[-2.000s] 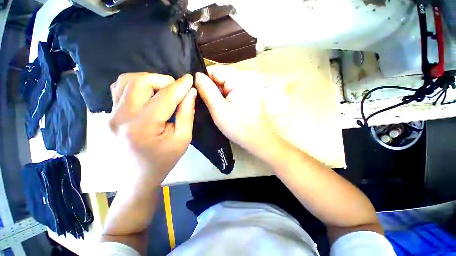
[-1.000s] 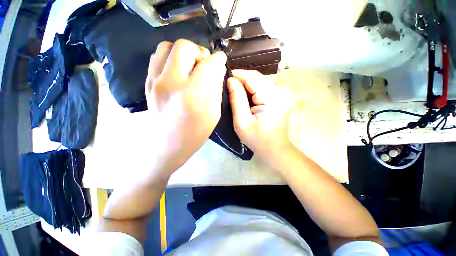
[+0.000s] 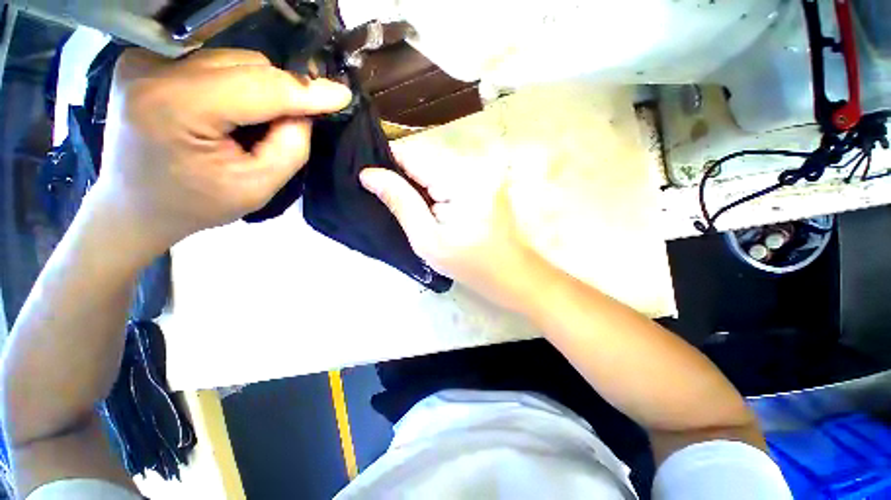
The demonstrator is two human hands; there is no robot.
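Note:
The black fabric pouch [image 3: 357,190] lies on the pale table under the needle area, its pointed corner towards me. My left hand [image 3: 210,137] is over its left part, thumb and forefinger pinched together on the fabric edge beside the presser foot [image 3: 337,73]. My right hand [image 3: 454,220] lies on the pouch's right edge, thumb on top and fingers partly hidden at the edge. The sewing machine head [image 3: 586,44] is white and stained. Much of the pouch's left part is hidden by my left hand.
A brown ridged block [image 3: 415,88] sits right of the needle. Red and black snips [image 3: 835,68] hang at the right above a black cord [image 3: 762,181]. Stacked black pouch pieces [image 3: 151,400] are at lower left. A round container [image 3: 782,244] is under the table's right edge; blue material [image 3: 830,444] is below.
My left hand has moved left, away from my right hand, and pinches near the presser foot. More of the pouch shows between the hands. The camera view has shifted.

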